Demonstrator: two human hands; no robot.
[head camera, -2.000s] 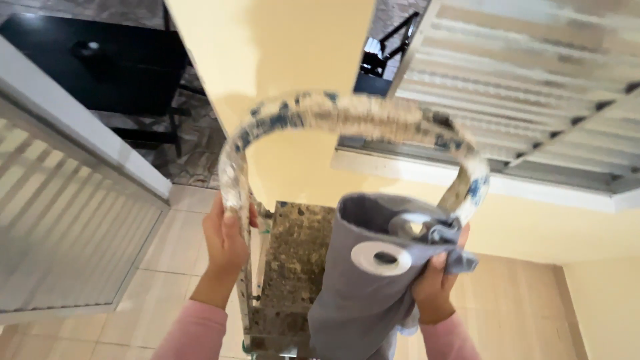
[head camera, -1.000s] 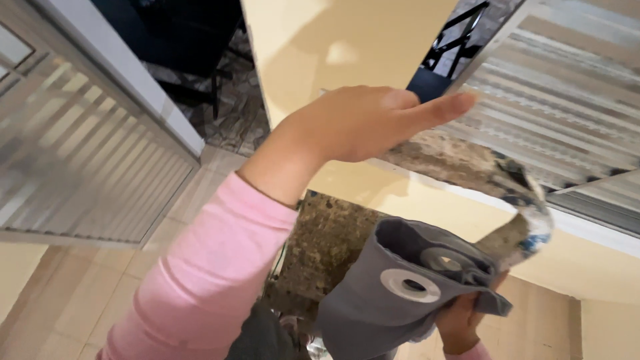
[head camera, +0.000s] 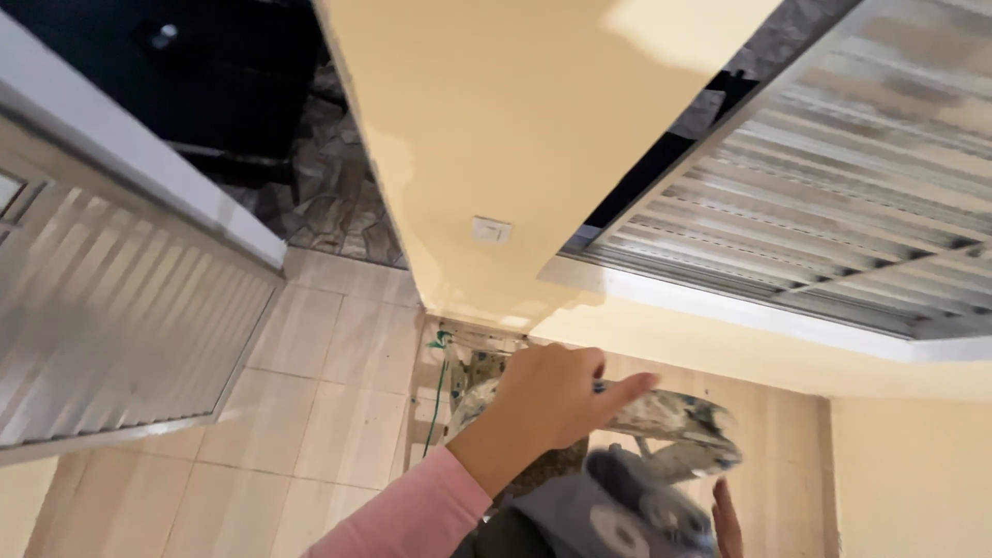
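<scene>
A paint-spattered stepladder's curved top rail (head camera: 659, 415) spans the lower middle of the view. My left hand (head camera: 554, 395) lies over the rail's left part, knuckles up and thumb stretched out to the right; its fingertips are hidden. Below and to the right hangs a blurred grey curtain (head camera: 570, 508) with metal eyelets, bunched near the rail. My right hand (head camera: 726, 519) shows only as a sliver at the curtain's right edge, below the rail's right end, and its grip is hidden. Behind my left forearm, part of the ladder's stained step (head camera: 554, 465) shows.
A yellow wall (head camera: 504, 116) with a white switch plate (head camera: 491, 230) stands ahead. A louvred metal door (head camera: 132, 310) is at the left, with a dark table (head camera: 232, 70) beyond it. A louvred window (head camera: 837, 170) is at the right. Light tiles (head camera: 341, 341) cover the floor.
My left hand has left the rail's left side and come over its top. The rail and curtain now sit lower in view. The view has shifted noticeably.
</scene>
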